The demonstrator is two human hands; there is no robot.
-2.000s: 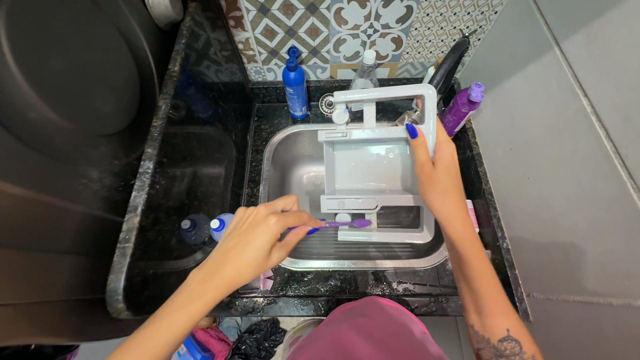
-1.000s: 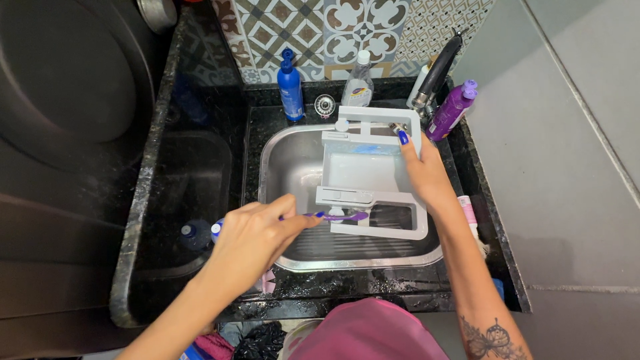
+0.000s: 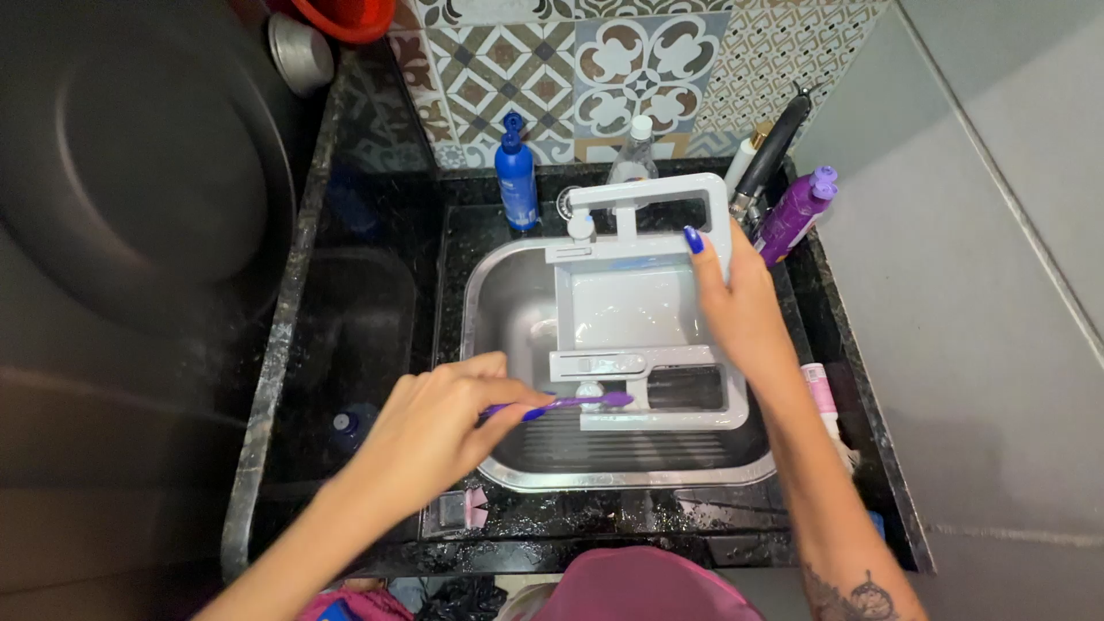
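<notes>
A white plastic tray-like frame with open side loops and a shallow basin is held over the stainless steel sink. My right hand grips its right edge, thumb on top near the upper loop and the other fingers hidden beneath. In my left hand is a purple toothbrush, its head over the frame's lower crossbar beside a round white knob. Whether the bristles touch the plastic cannot be told.
Behind the sink stand a blue bottle, a clear bottle and the black faucet. A purple bottle is at the right. Raised granite edges flank the counter, with a dark-capped pink-and-white tube at the right.
The white frame, lowered and tilted differently one second ago, is now raised somewhat toward the camera. Both hands keep their holds, and the toothbrush stays near the frame's lower part.
</notes>
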